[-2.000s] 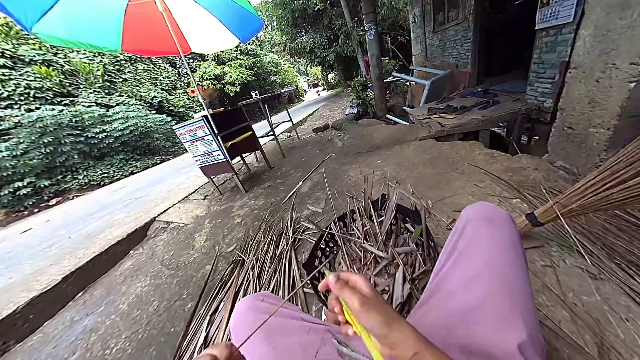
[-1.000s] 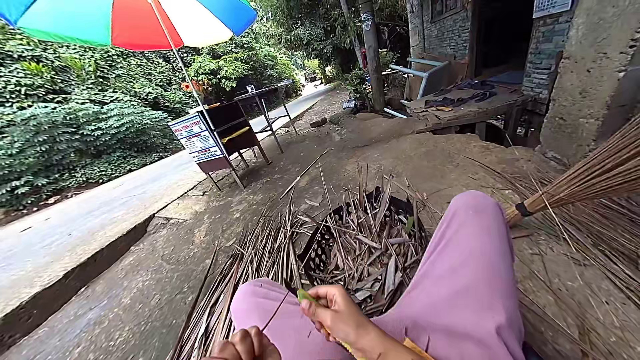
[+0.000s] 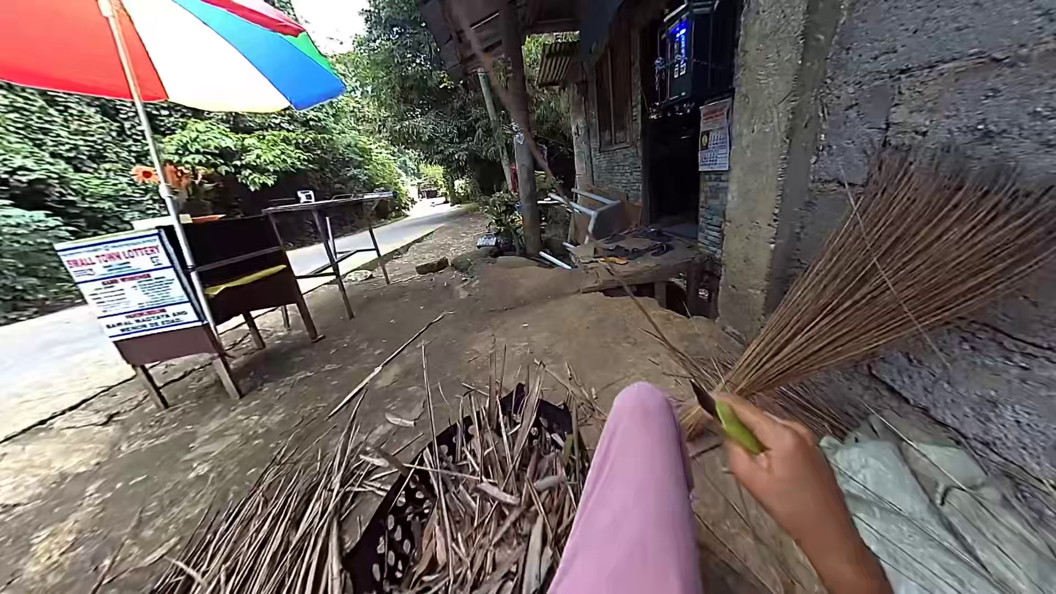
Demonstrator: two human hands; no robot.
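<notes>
My right hand [image 3: 771, 470] grips a small knife [image 3: 726, 417] with a green handle, its dark blade pointing up and left. Just beyond the blade, a large bundle of thin brown sticks [image 3: 874, 272] fans out toward the wall, its narrow end low beside my knee. My left hand is out of view. A black basket with holes [image 3: 396, 528], full of dry leaf scraps and stalks [image 3: 495, 495], sits on the ground left of my raised knee. A pile of long dry strips [image 3: 280, 511] lies to the basket's left.
Pale sacking [image 3: 924, 495] lies at the lower right below a concrete block wall [image 3: 957, 91]. A low wooden platform [image 3: 643, 256] stands by the doorway. At left are a sign board [image 3: 128, 285] with writing, a tall table [image 3: 330, 202] and a striped umbrella [image 3: 214, 49].
My right hand has moved right, from over my lap to beside the stick bundle. My left hand has gone out of view. The view has swung to the right.
</notes>
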